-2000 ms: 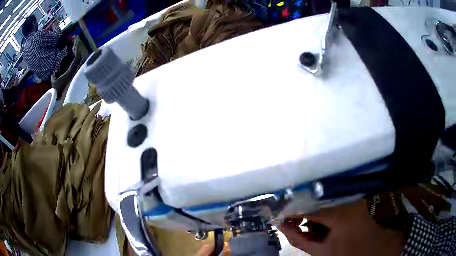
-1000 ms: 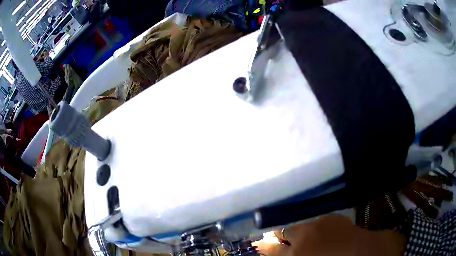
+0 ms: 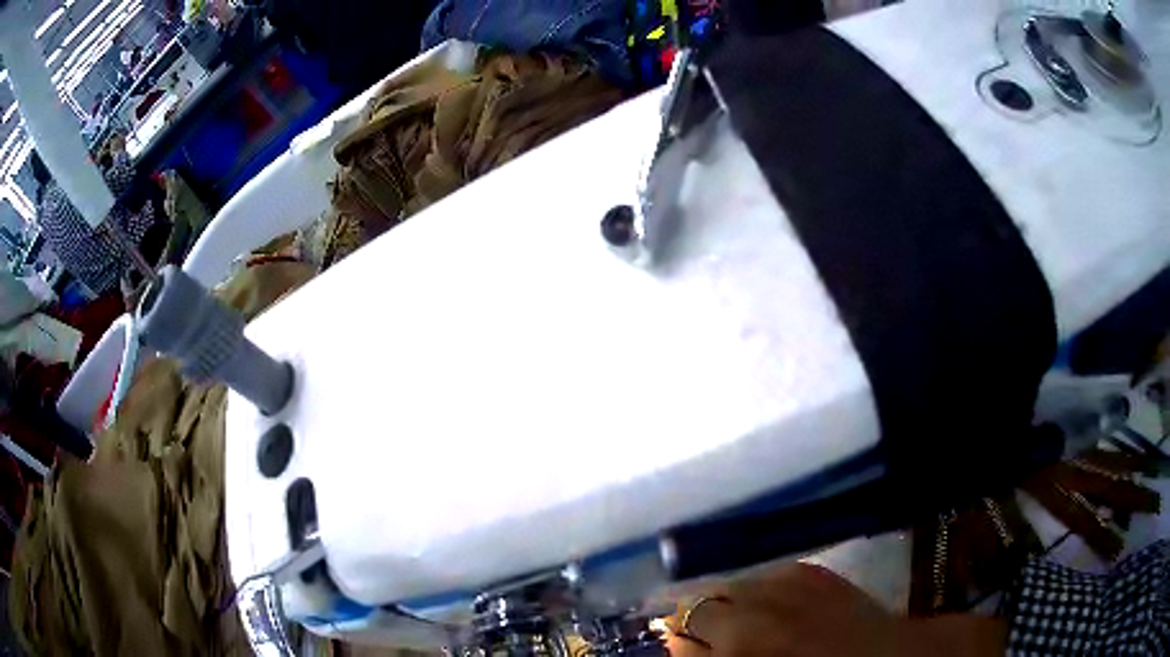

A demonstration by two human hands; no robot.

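Note:
The white sewing machine head (image 3: 577, 372) fills the middle of the view and hides the needle area. My right hand (image 3: 802, 619) is at the bottom edge, just below the head's front side; its fingers are hidden behind the machine parts and the picture edge, so its grip cannot be told. My left hand is not in view. Brown zippers with metal teeth (image 3: 969, 554) lie right of the head, beside my checked sleeve. A heap of khaki-brown cloth panels (image 3: 122, 526) lies at the left.
A white tub (image 3: 263, 193) behind the head holds more brown cloth (image 3: 436, 128). A grey ribbed knob (image 3: 205, 336) and a metal thread guide (image 3: 657, 161) stand up from the head. A black band (image 3: 898, 244) wraps the arm. A person in checks is far left.
Since two seconds ago the view has shifted, so the head's left end sits lower and further left. In the last second my right hand has moved slightly down, uncovering white surface beside the zippers.

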